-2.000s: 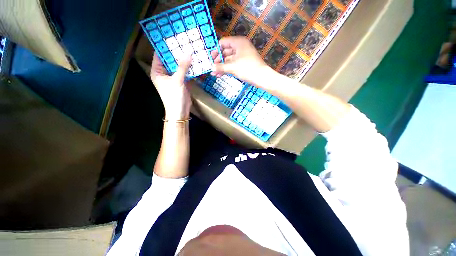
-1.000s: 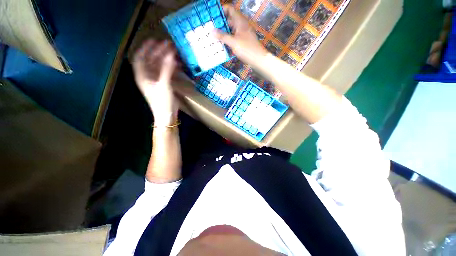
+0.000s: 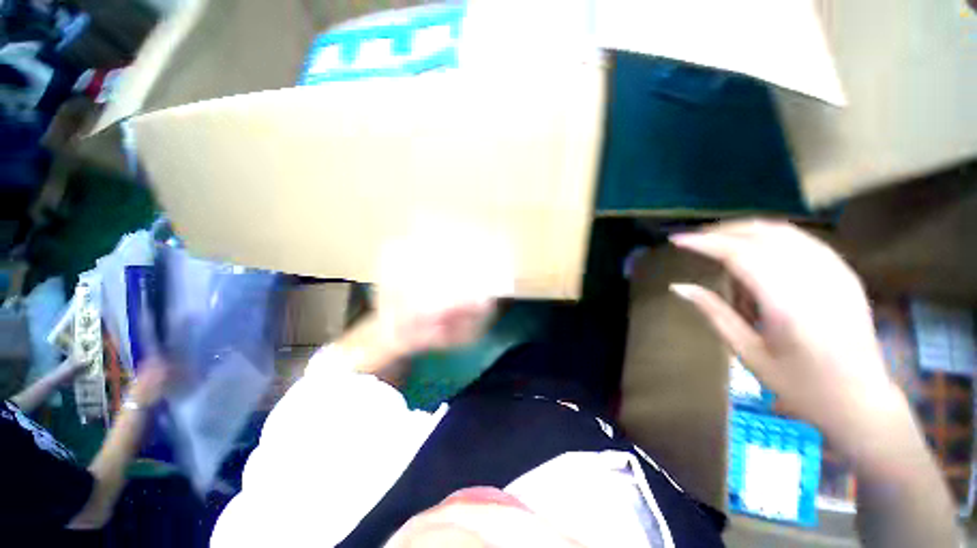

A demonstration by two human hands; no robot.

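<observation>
My left hand point(image 3: 445, 294) is blurred and washed out at the lower edge of a brown carton flap point(image 3: 268, 182); whether it grips the flap is unclear. Behind the flap, blue-and-white keypads point(image 3: 380, 48) show in the packing carton at the top. My right hand point(image 3: 787, 310) is above the supply carton point(image 3: 675, 375), thumb and fingers apart, holding nothing visible. An assembled keypad point(image 3: 773, 469) lies at that carton's near side, with part of another above it, partly hidden by my right hand.
Orange grid point(image 3: 951, 423) shows at the right edge. At the left, another person's arm point(image 3: 116, 444) reaches to blurred, shiny plastic point(image 3: 220, 343). A dark teal surface point(image 3: 691, 139) lies between the cartons, with more brown cardboard point(image 3: 900, 86) at upper right.
The view has swung left, so the supply carton is now at right. The keypad from my right hand is no longer seen in it. My left hand has moved to the flap.
</observation>
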